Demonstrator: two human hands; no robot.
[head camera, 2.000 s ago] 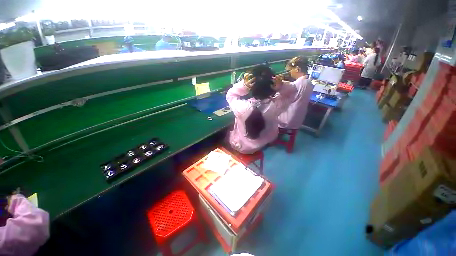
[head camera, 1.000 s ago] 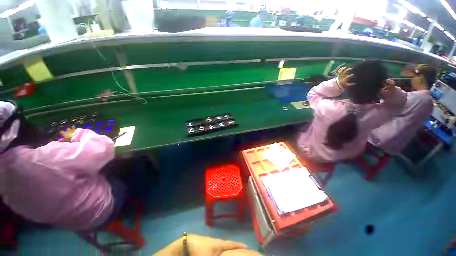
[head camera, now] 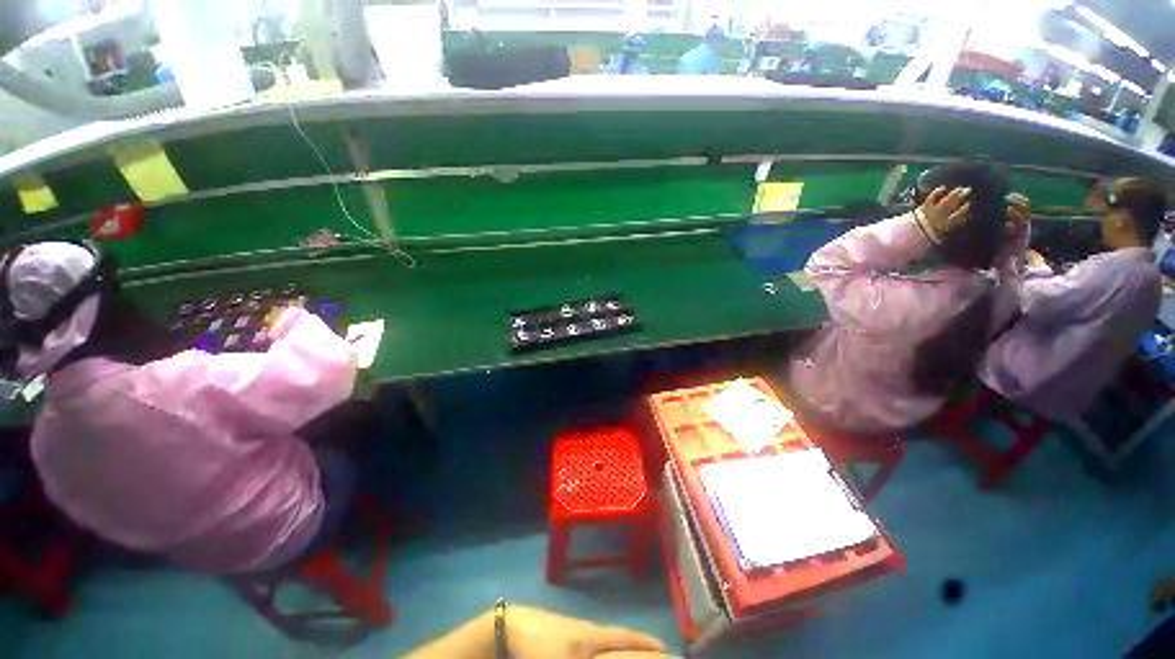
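My left hand (head camera: 561,636), with a thin band at the wrist, lies at the bottom edge and is cut off there. Its fingers are too cropped to show whether they hold anything. I cannot make out my right hand. Ahead, a red crate (head camera: 679,418) bears white papers (head camera: 789,506) and a smaller sheet (head camera: 747,415). A red plastic stool (head camera: 598,475) stands just left of it. A black parts tray (head camera: 571,326) with round silver-ringed units lies on the green bench (head camera: 451,313), beyond the stool and out of my hand's reach.
A person in a pink smock (head camera: 181,444) sits at the left by another dark tray (head camera: 232,319). Two people in pink sit at the right, the nearer (head camera: 889,322) with hands raised to the head. A raised white shelf (head camera: 619,98) runs above the bench.
The view has turned left over the two seconds, bringing the left worker and my left hand into view. Over the last second the bench, stool and crate have shifted slightly right.
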